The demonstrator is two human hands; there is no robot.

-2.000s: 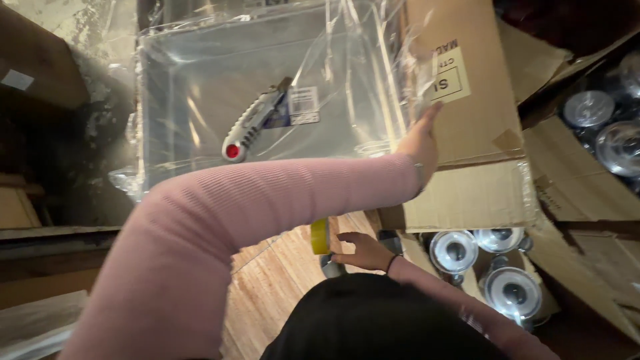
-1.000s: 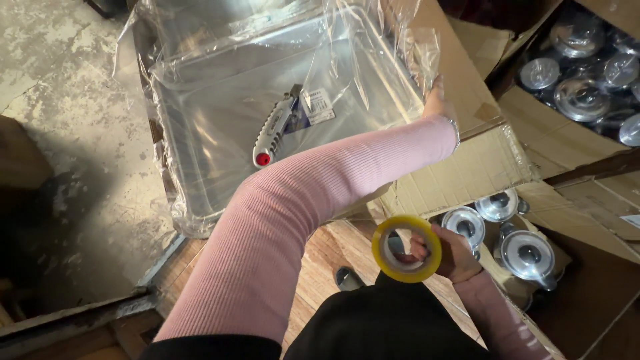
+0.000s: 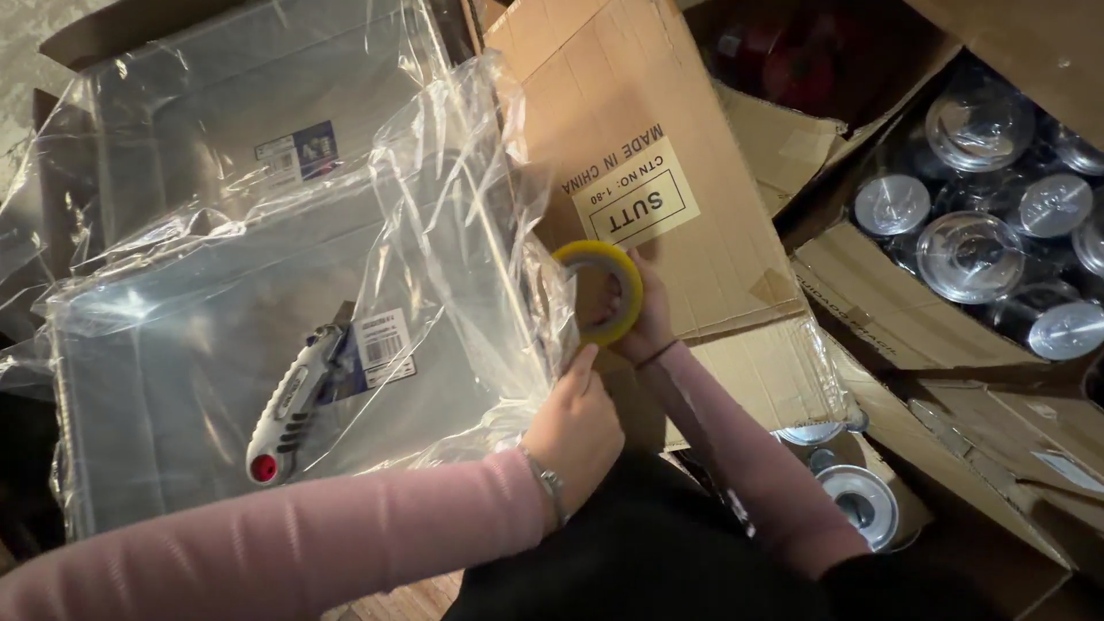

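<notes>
My right hand holds a roll of yellow-rimmed adhesive tape, with fingers through its core, against a cardboard box flap. My left hand is just below the roll, its index finger extended to the roll's lower edge; whether it pinches the tape end is unclear. Left of both hands, metal-looking rectangular trays lie in clear plastic wrap. On the wrapped nearer tray rests a white and black utility knife with a red button, partly over a label.
An open carton at right holds several wrapped glass and metal-lidded items. More round-lidded pieces stand in a carton below the flap. Loose cardboard flaps jut out between them. Red items sit in a dark box at the top.
My right hand has raised the tape roll from near my lap to the flap's edge. My left hand has come from the flap's edge to the roll.
</notes>
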